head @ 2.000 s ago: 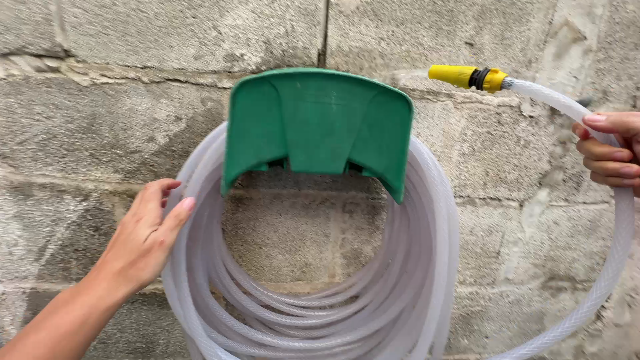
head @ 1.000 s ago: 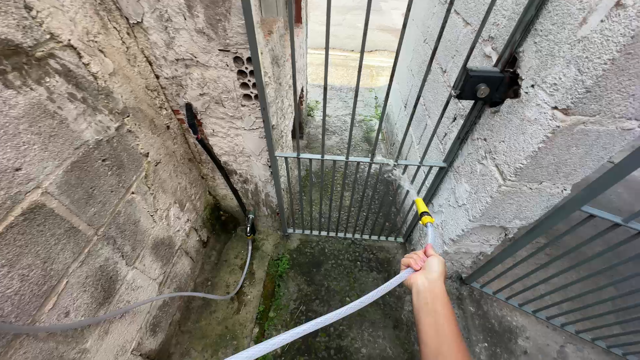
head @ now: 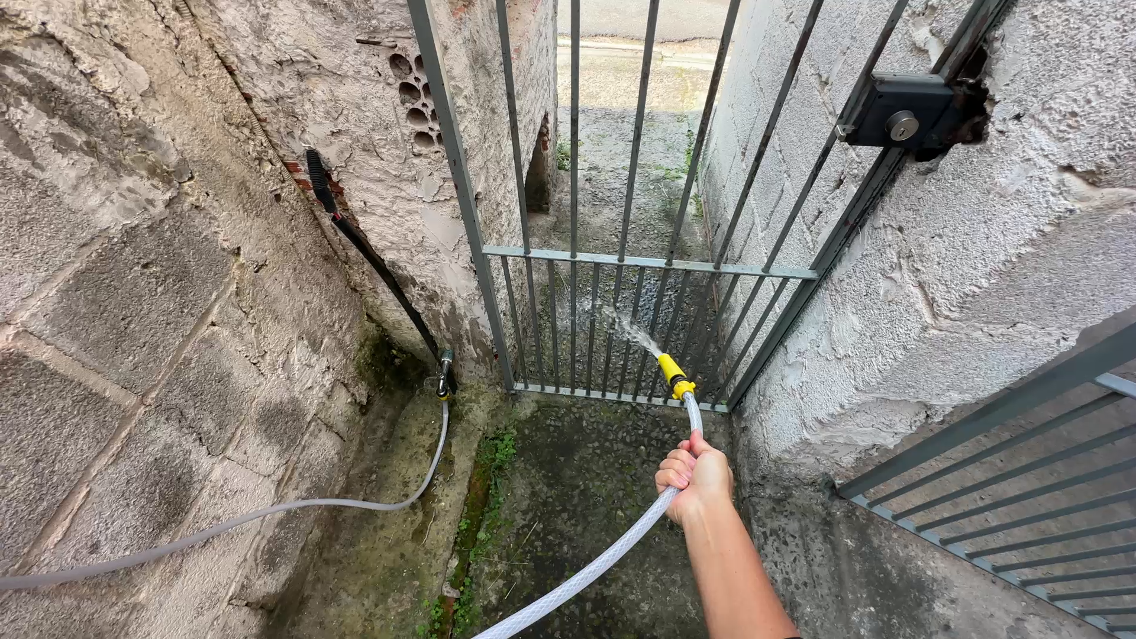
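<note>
My right hand (head: 697, 479) is closed around a clear braided garden hose (head: 590, 572), a little below its yellow spray nozzle (head: 673, 373). Water (head: 632, 330) sprays from the nozzle tip up and to the left, toward the lower bars of a grey metal gate (head: 652, 263). My left hand is out of view. A metal tap (head: 445, 373) stands low in the left corner, and a thinner-looking length of hose (head: 311, 504) runs from it to the left edge of the view.
A black lock box (head: 901, 111) sits at the gate's right side. Rough block walls (head: 124, 302) flank the passage. A black pipe (head: 382, 266) slants down to the tap. Another barred metal gate (head: 1021, 470) is at lower right. Small weeds (head: 497, 448) grow along a low concrete ledge (head: 382, 532).
The view has swung from the coiled hose on its green wall holder to the gate. My left hand, beside the coil two seconds ago, is out of view. My right hand still holds the spraying hose.
</note>
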